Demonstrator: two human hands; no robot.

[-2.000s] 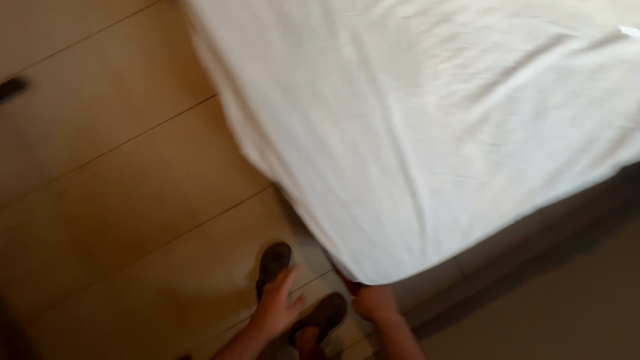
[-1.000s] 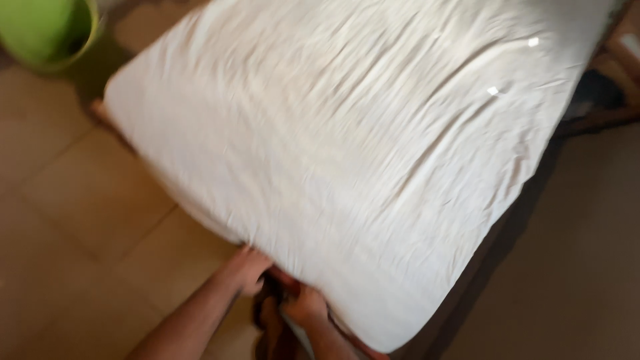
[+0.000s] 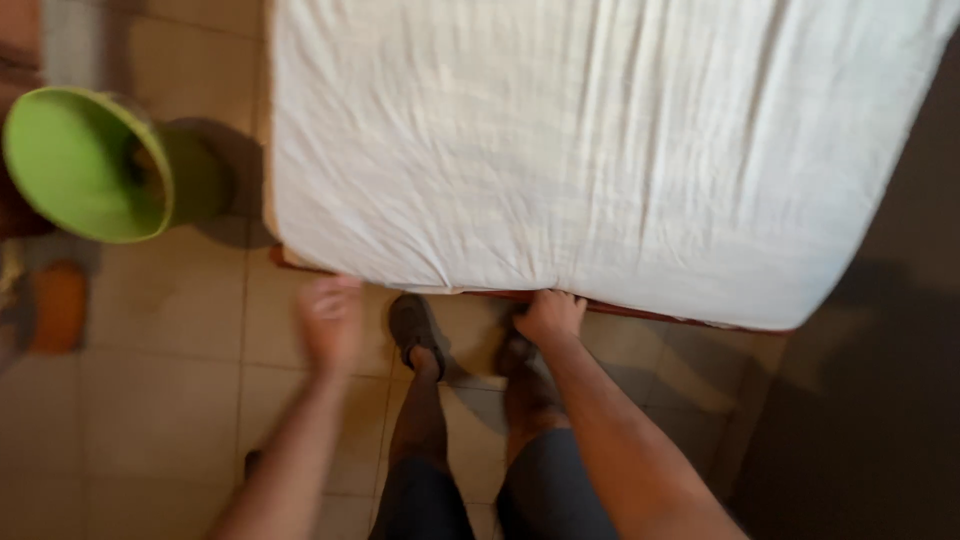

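Observation:
A mattress in a wrinkled white sheet (image 3: 480,150) fills the upper middle of the view, on a bed frame whose reddish-brown edge (image 3: 637,310) shows below it. My right hand (image 3: 553,315) is at the near edge, its fingers on the sheet's rim and partly hidden by it; I cannot tell how firmly they grip. Just below the sheet's near left corner is my left hand (image 3: 328,307), blurred, with its fingers curled; whether it holds anything is unclear.
A green plastic bin (image 3: 90,165) lies or leans on the tiled floor (image 3: 165,300) at the left, near an orange-brown object (image 3: 60,306). My feet in dark clogs (image 3: 411,322) are below the bed's near edge. A dark surface (image 3: 885,360) borders the right side.
My left hand has moved left, away from my right hand, along the bed's near edge. The view has turned, bringing the whole near edge and more of the green bin into sight.

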